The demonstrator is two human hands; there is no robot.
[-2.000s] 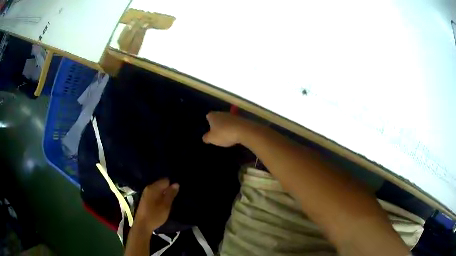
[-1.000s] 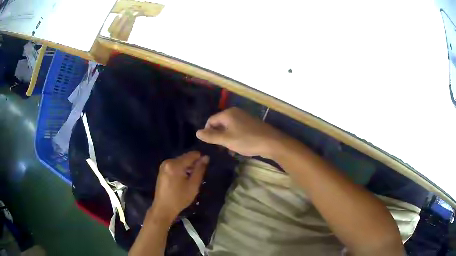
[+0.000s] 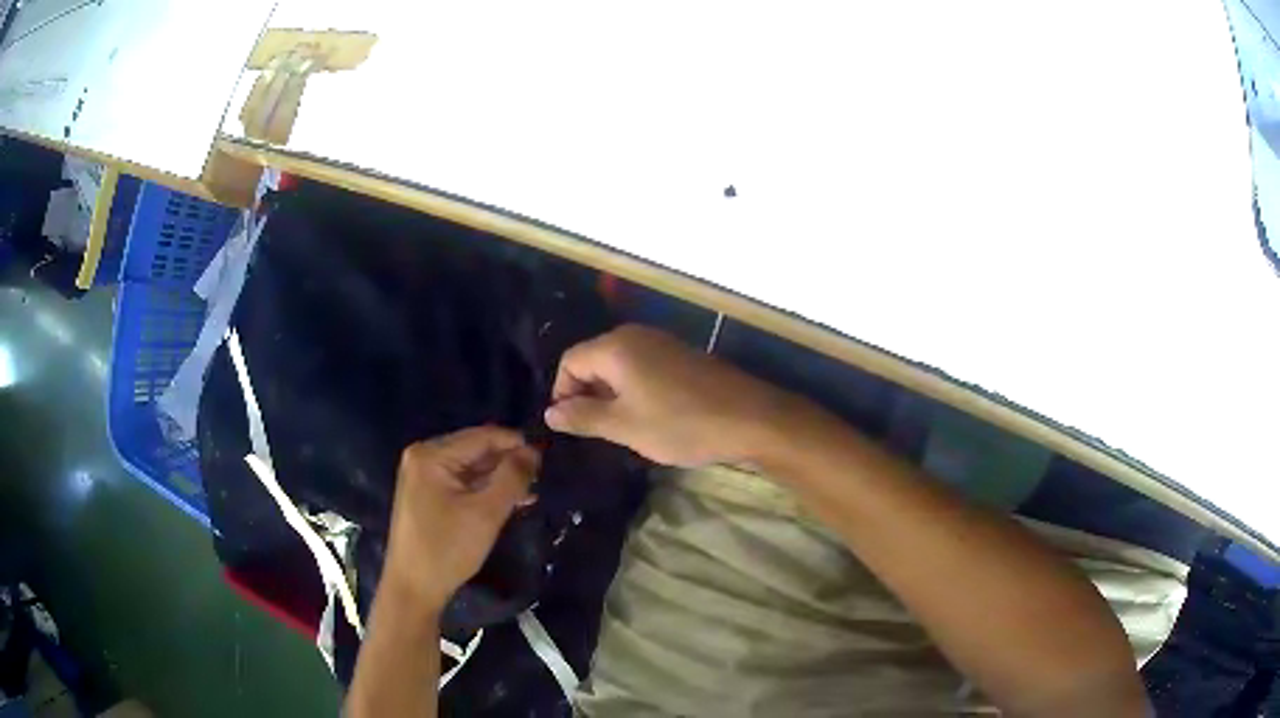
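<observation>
A heap of dark cloth [image 3: 379, 309] lies over my lap below the table edge, with pale narrow strips [image 3: 288, 508] on its left part and near its bottom. My left hand [image 3: 461, 498] is over the middle of the heap, thumb and fingers pinched on dark cloth. My right hand [image 3: 625, 396] is just to its right and slightly higher, fingertips also pinched on dark cloth. The two sets of fingertips nearly meet. Which fold or edge lies between them is too small and dark to tell.
The white table [image 3: 842, 140] with its wooden edge [image 3: 590, 257] runs above my hands. A blue plastic basket [image 3: 157, 302] with pale pieces stands at the left. My khaki clothing [image 3: 758, 603] shows beneath my right forearm.
From well apart, my hands have come close together over the cloth. My left hand moved up and right, then slightly back left. The view has shifted a little.
</observation>
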